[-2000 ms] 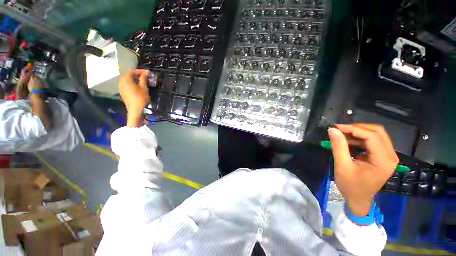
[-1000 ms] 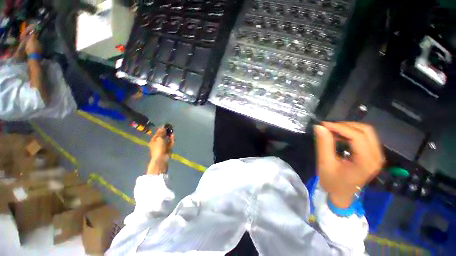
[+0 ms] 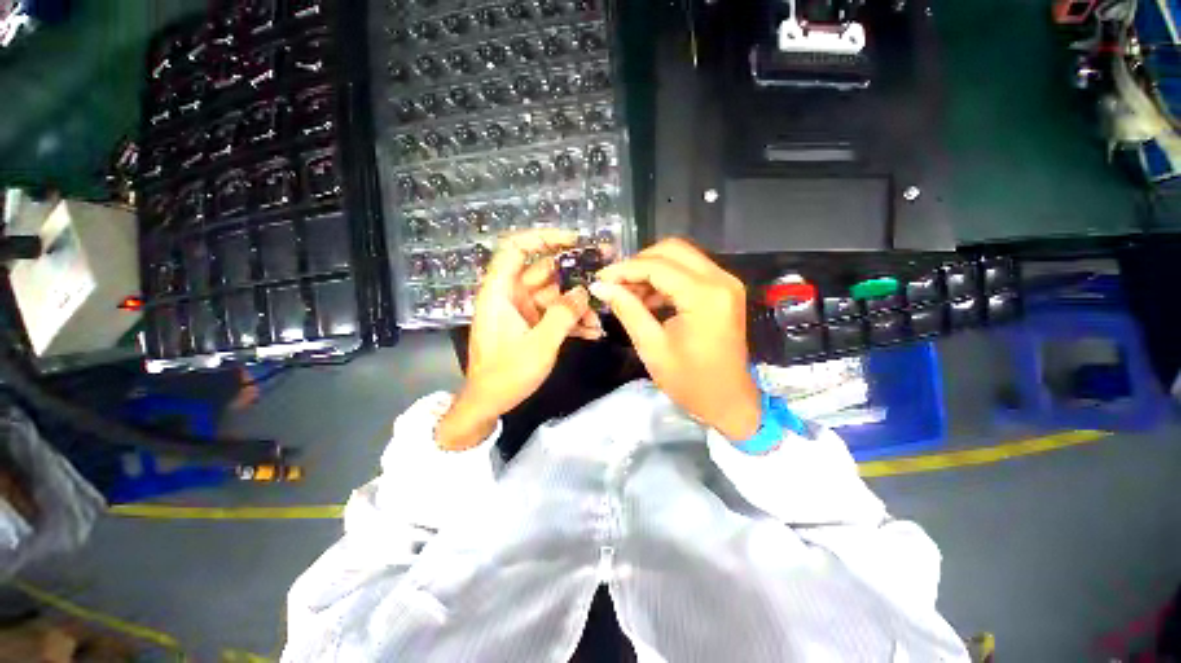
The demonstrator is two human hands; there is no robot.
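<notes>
A small dark module (image 3: 579, 268) with shiny glints is held between my two hands, in front of the lower edge of the clear blister tray (image 3: 503, 123). My left hand (image 3: 521, 324) grips the module from the left with thumb and fingers. My right hand (image 3: 684, 324), with a blue wrist strap (image 3: 775, 425), has its thumb and fingertips at the module's right side. Whether the right fingertips pinch a separate small part cannot be told.
The black blister tray (image 3: 254, 246) lies left, beside a white box unit (image 3: 80, 279). The black press fixture (image 3: 809, 194) stands right, with red (image 3: 791, 293) and green (image 3: 874, 286) buttons and a black pocket strip tray (image 3: 917, 311) at its front. A blue bin (image 3: 907, 404) is below.
My left hand has come from the far left with the dark module, and both hands have met at the centre. The view has turned towards the right.
</notes>
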